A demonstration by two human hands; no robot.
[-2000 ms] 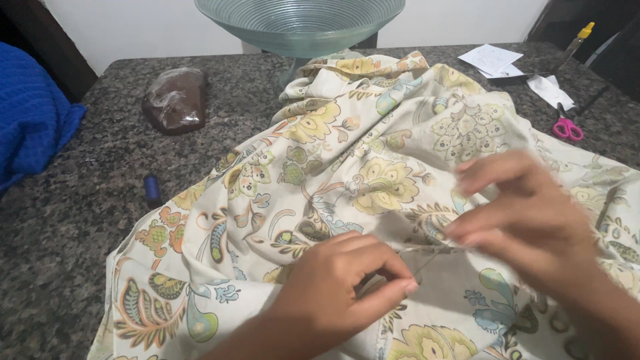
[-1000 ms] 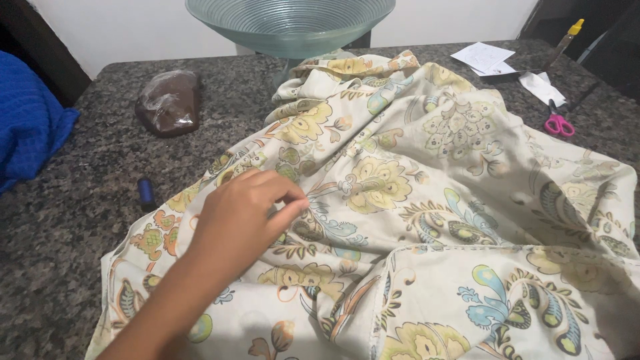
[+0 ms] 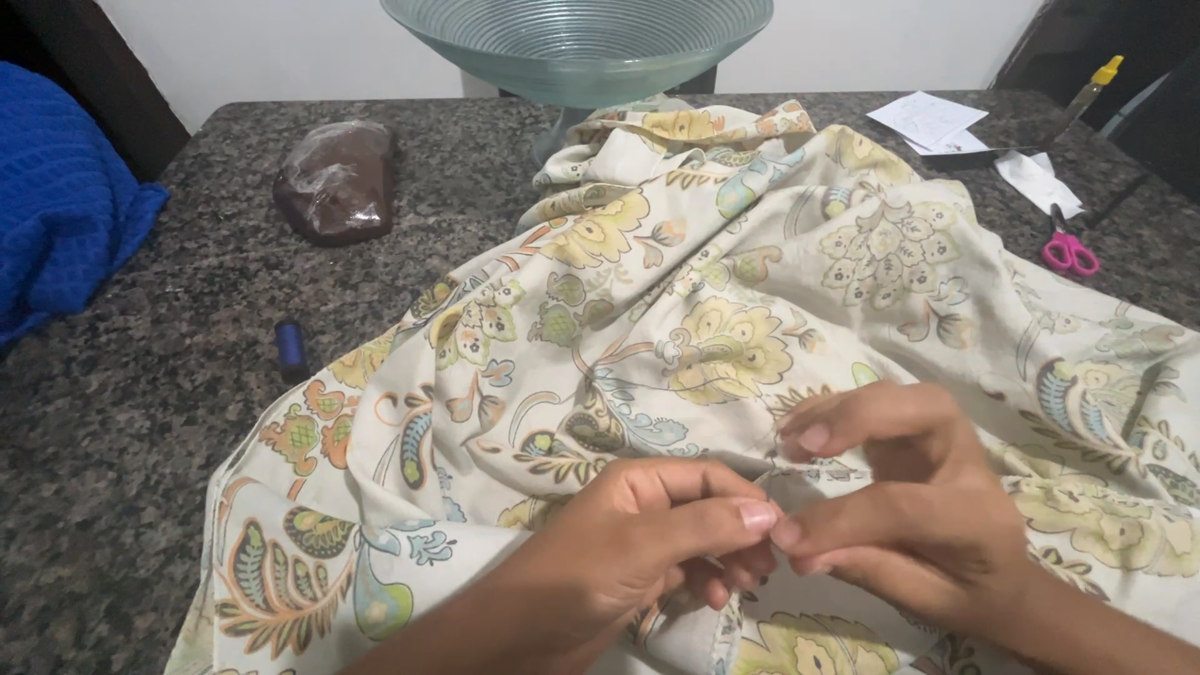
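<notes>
A white cloth with a floral and paisley print [image 3: 731, 347] lies rumpled across the table, with a stitched seam running below my hands. My left hand [image 3: 656, 534] has its thumb and index fingertip pinched together; what is between them is too small to make out. Touching or almost touching it, my right hand [image 3: 900, 497] holds its thumb close to the left fingertips, its index finger raised and bent apart. A spool of dark blue thread [image 3: 291, 350] stands left of the cloth. Pink-handled scissors [image 3: 1070, 253] rest at the right, beyond the cloth's edge.
A ribbed glass bowl [image 3: 581, 56] stands at the back. A plastic-wrapped brown bundle [image 3: 337, 183] sits on the granite table [image 3: 141, 422], with a blue textured cloth [image 3: 66, 197] at far left. White papers [image 3: 928, 120], a crumpled white piece [image 3: 1039, 183] and a yellow-capped bottle [image 3: 1086, 98] are at back right.
My right hand, out of view one second ago, is back over the cloth. My left hand has moved right and toward me from the cloth's left part, and the two hands now meet.
</notes>
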